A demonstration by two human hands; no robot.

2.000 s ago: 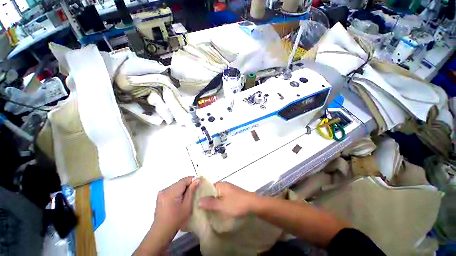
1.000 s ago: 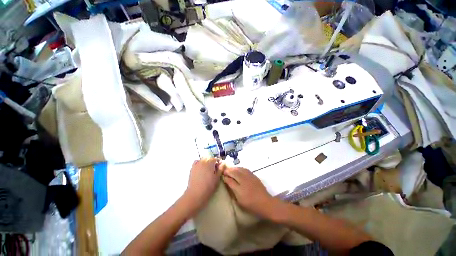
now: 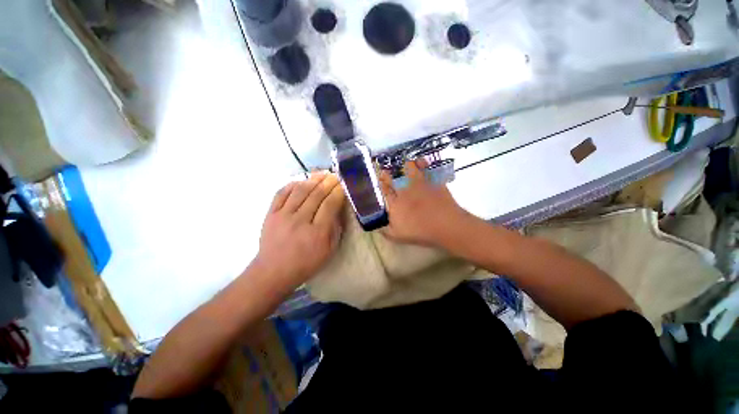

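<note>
A tan fabric panel (image 3: 377,271) lies over the table's front edge and runs up under the white sewing machine head (image 3: 486,73). A chrome loop guard (image 3: 361,187) on the head hangs between my hands and hides part of the cloth. My left hand (image 3: 306,222) lies on the panel left of the guard, fingers pressed down on it. My right hand (image 3: 420,206) holds the panel right of the guard, fingertips beside the metal presser parts (image 3: 429,155). The needle point is hidden.
Yellow and green handled scissors (image 3: 671,121) lie at the table's right. A small brown patch (image 3: 583,150) is right of the needle area. White and tan panels (image 3: 81,97) are at upper left. A wooden strip (image 3: 85,275) runs beside blue tape (image 3: 85,218). More tan fabric (image 3: 616,259) is heaped lower right.
The view has moved much closer to the machine head. Both hands have moved from the front edge up to the needle area with the panel and now lie flatter on it.
</note>
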